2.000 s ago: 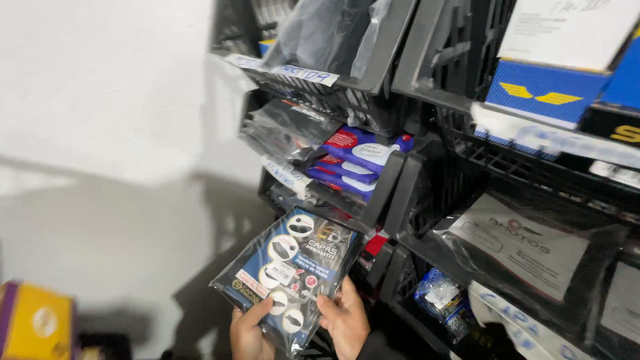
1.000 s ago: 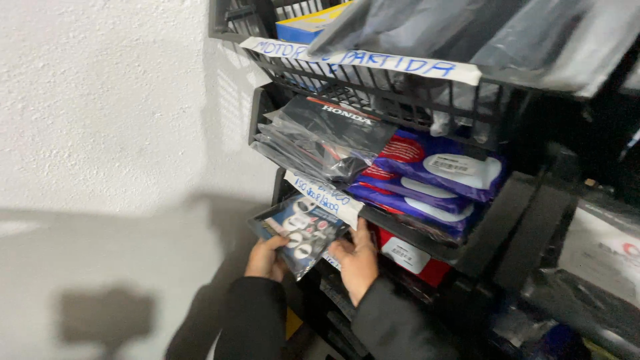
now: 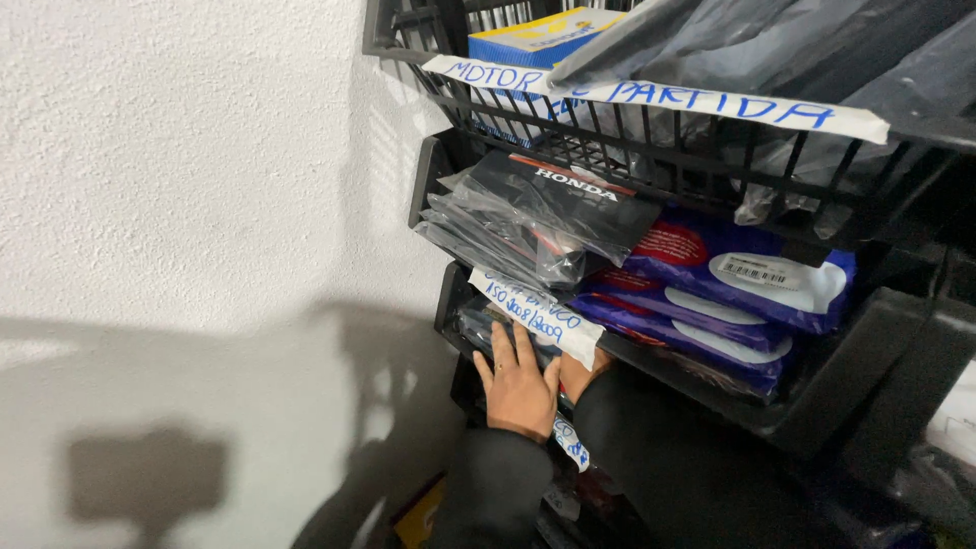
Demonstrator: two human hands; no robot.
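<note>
My left hand (image 3: 518, 385) lies with spread fingers on a plastic-wrapped packet (image 3: 476, 324) in the lower black plastic bin, just under a handwritten tape label (image 3: 537, 316). Close beside it on the right, my right hand (image 3: 583, 374) reaches into the same bin; its fingers are hidden behind the label and the bin edge above. Whether the right hand grips anything cannot be seen. In the bin above lie dark Honda packets (image 3: 564, 198) in clear plastic and a stack of purple packets (image 3: 732, 282) with white ovals.
A black basket (image 3: 648, 133) with a blue and yellow box (image 3: 534, 42) and grey plastic-wrapped parts (image 3: 762, 53) overhangs the bins. A textured white wall (image 3: 191, 168) stands at the left. Below are another taped bin label (image 3: 570, 442) and a yellow box (image 3: 423, 515).
Both hands have moved into the lower bin with the plastic-wrapped packet, which they held in front of the shelves before. The view has come nearer to the bins.
</note>
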